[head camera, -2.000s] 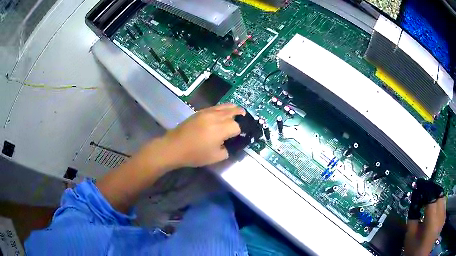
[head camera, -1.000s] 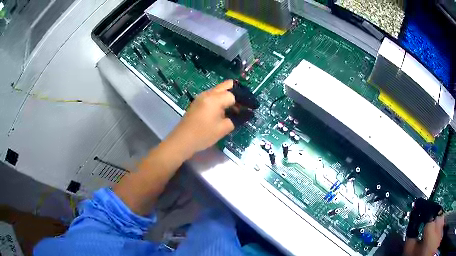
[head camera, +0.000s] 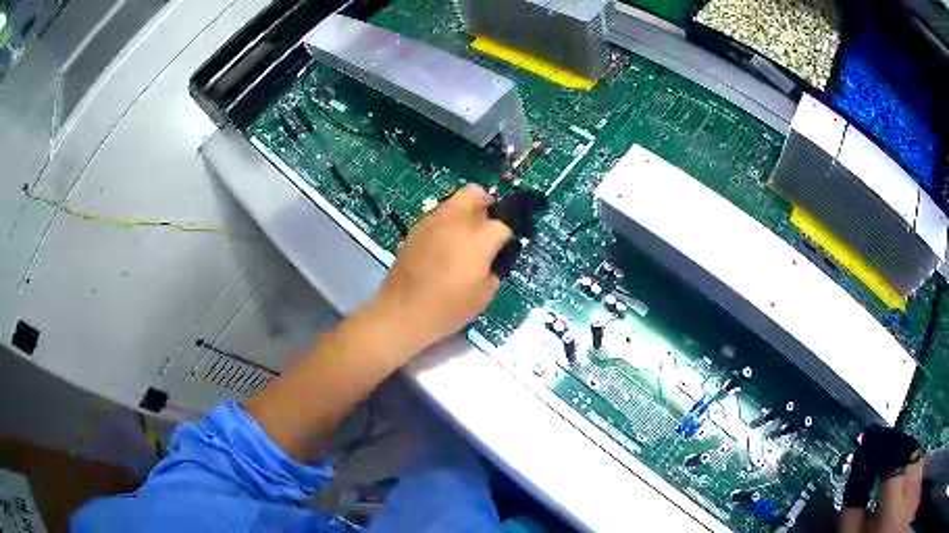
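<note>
Green circuit boards (head camera: 666, 125) lie side by side. My left hand (head camera: 447, 260), with black finger cots, is over the junction between the left board and the middle board, fingertips low at the surface. Whether it holds a part is hidden by the cots. My right hand (head camera: 885, 484), also with black cots, is at the lower right, cut off by the frame edge, over the board's right end; what its fingertips hold cannot be seen. A long heatsink (head camera: 754, 276) lies across the middle board. Small blue components (head camera: 695, 416) stand near its bright front half.
Another long heatsink (head camera: 416, 73) is on the left board. Finned heatsinks (head camera: 858, 198) stand on yellow strips (head camera: 848, 253) along the back. Bins of cream components (head camera: 775, 36) and blue components (head camera: 885, 104) are at upper right. A metal conveyor rail (head camera: 541, 437) runs in front.
My left hand moved from the middle board's front edge to farther back and left, then slightly down. My right hand stays at the lower right, slightly lower in view. The view shifted a little.
</note>
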